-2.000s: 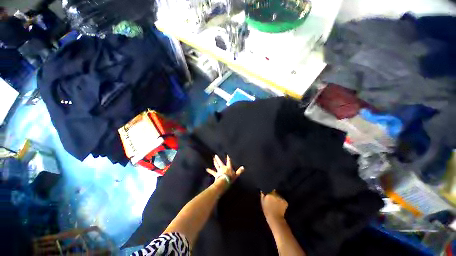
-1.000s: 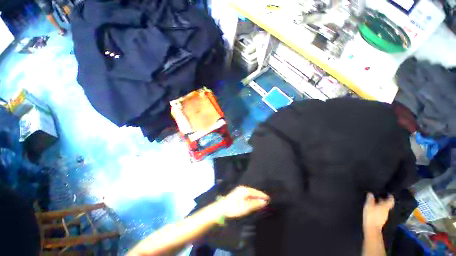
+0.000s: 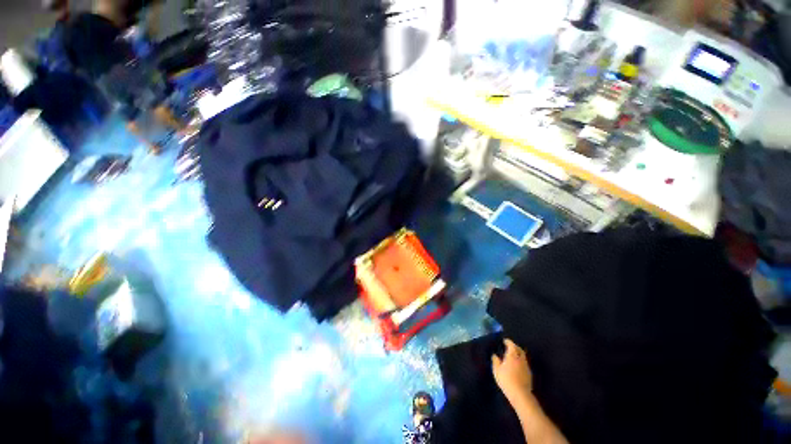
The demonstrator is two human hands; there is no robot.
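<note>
A large black garment heap [image 3: 642,321] fills the lower right, with a flap of cloth reaching left. My right hand [image 3: 513,366] is at that flap, its fingers closed on the upper edge of the cloth. Of my left hand, only a blurred skin-coloured patch [image 3: 288,438] shows at the bottom edge, too cut off to read; whether it is hand or forearm is unclear. A second dark navy garment heap [image 3: 303,191], with a few small pale dots, stands left of centre.
A red stool [image 3: 401,277] with an orange top stands between the heaps. A white table [image 3: 694,204] with a wooden edge holds a blurred machine, a green bowl [image 3: 688,121] and a control box [image 3: 724,74]. A blue pedal [image 3: 514,223] is below. A box [image 3: 128,316] lies left.
The view has swung left, so heaps and stool appear further right. My left hand has left the black cloth and dropped to the bottom edge. My right hand is now at the cloth's left flap.
</note>
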